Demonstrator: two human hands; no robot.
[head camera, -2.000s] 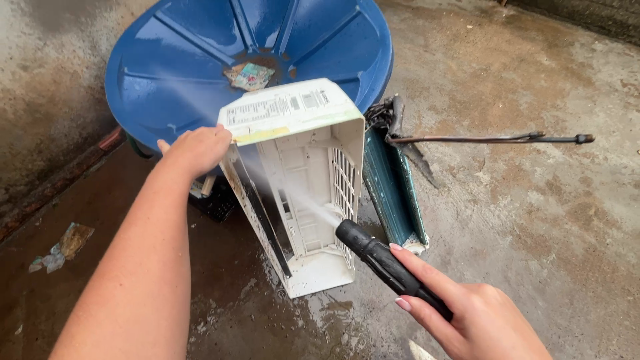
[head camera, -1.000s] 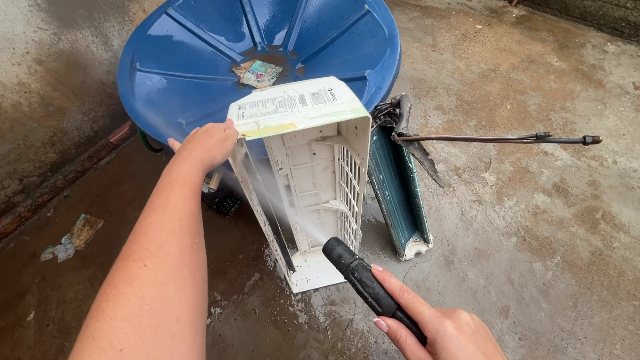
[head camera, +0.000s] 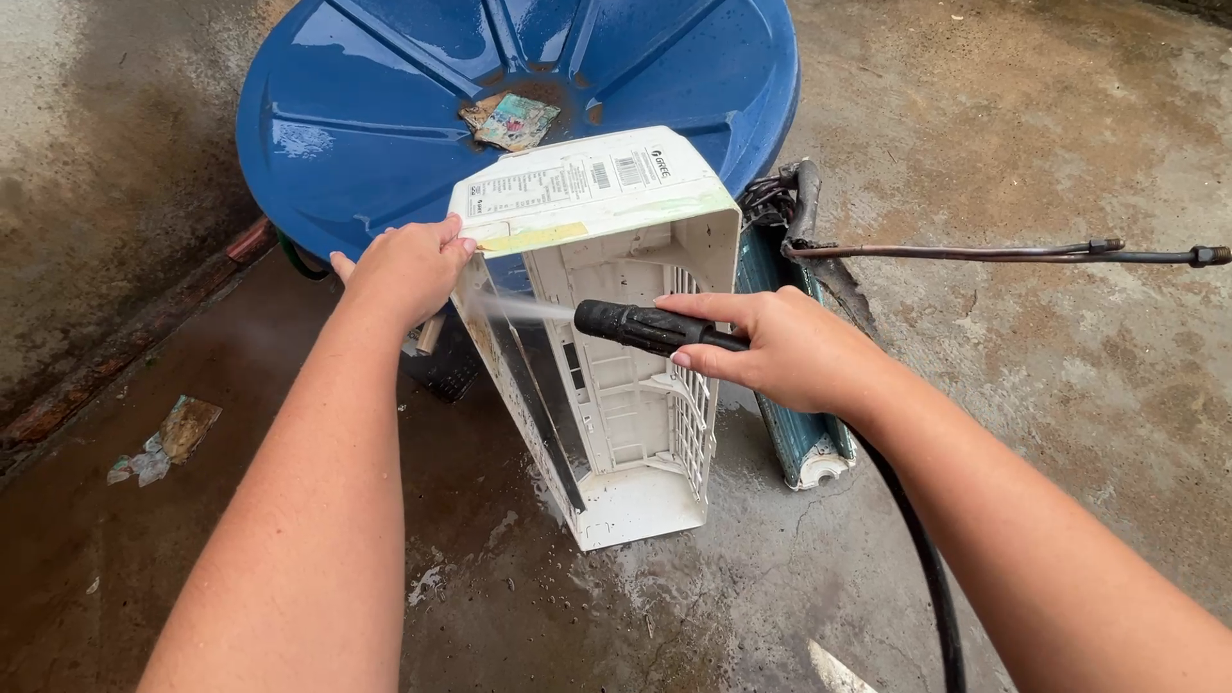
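A white plastic air conditioner casing (head camera: 630, 423) stands on end on the wet floor, its hollow inside facing me. My left hand (head camera: 409, 265) grips the casing's upper left corner, with the thumb on its edge. My right hand (head camera: 770, 342) holds a black pressure washer nozzle (head camera: 640, 327) in front of the casing's opening. Spray leaves the nozzle toward the left and strikes the casing's left side just below my left hand. From my right hand a black hose (head camera: 929, 558) runs down to the bottom edge.
Behind the casing is a large blue plastic lid or basin (head camera: 356, 125) with debris at its middle. An evaporator coil (head camera: 808, 438) leans at the right, its copper pipes (head camera: 962, 253) sticking out rightward. A stained wall (head camera: 106, 192) rises at the left; scraps (head camera: 183, 428) lie near it.
My right hand has moved up with the nozzle, which now points left instead of up and left. The spray has shifted to the casing's upper left side. My left hand keeps hold of the corner.
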